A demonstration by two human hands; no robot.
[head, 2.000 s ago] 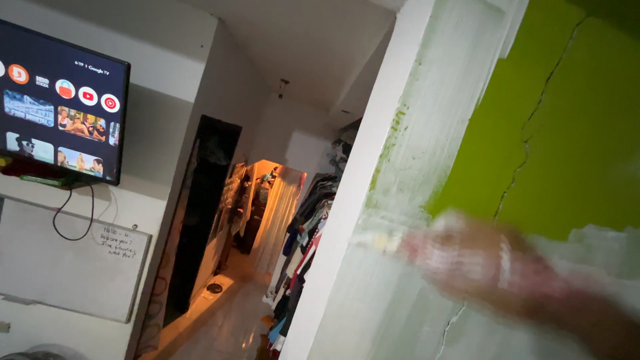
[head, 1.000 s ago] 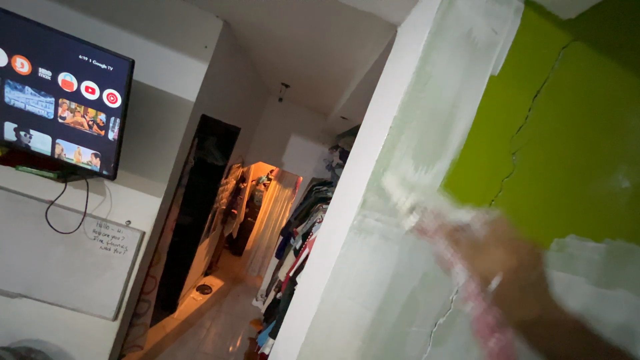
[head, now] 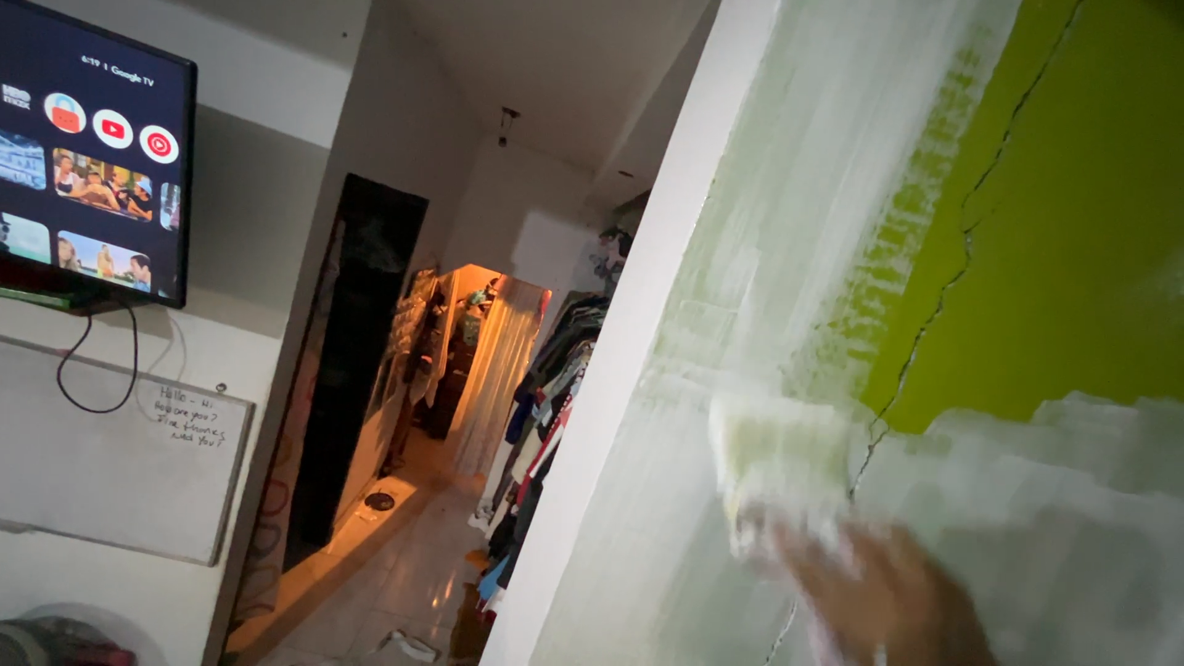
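My right hand (head: 879, 592), blurred by motion, grips a paintbrush (head: 754, 536) at the lower right of the head view. The bristles lie at or very near the wall, over a whitish patch left of the crack; the handle is mostly hidden by the hand. White paint, streaky and thin, covers the wall (head: 610, 546) around the brush. Bright green paint (head: 1082, 240) shows at the upper right, with dabbed white marks along its left edge. A long jagged crack (head: 967, 245) runs down through green and white. My left hand is not in view.
At left a television (head: 102, 157) hangs above a whiteboard (head: 120, 444) bearing writing, with a cable (head: 134, 370) looping down. Beyond the white wall edge (head: 638, 324), a passage with a tiled floor (head: 361, 610) holds hanging clothes (head: 555, 398) and leads to an orange-lit doorway with a curtain (head: 499, 370).
My right hand and the brush have moved lower on the wall. White dabs now mark the left edge of the green area, which looked smoother a second ago.
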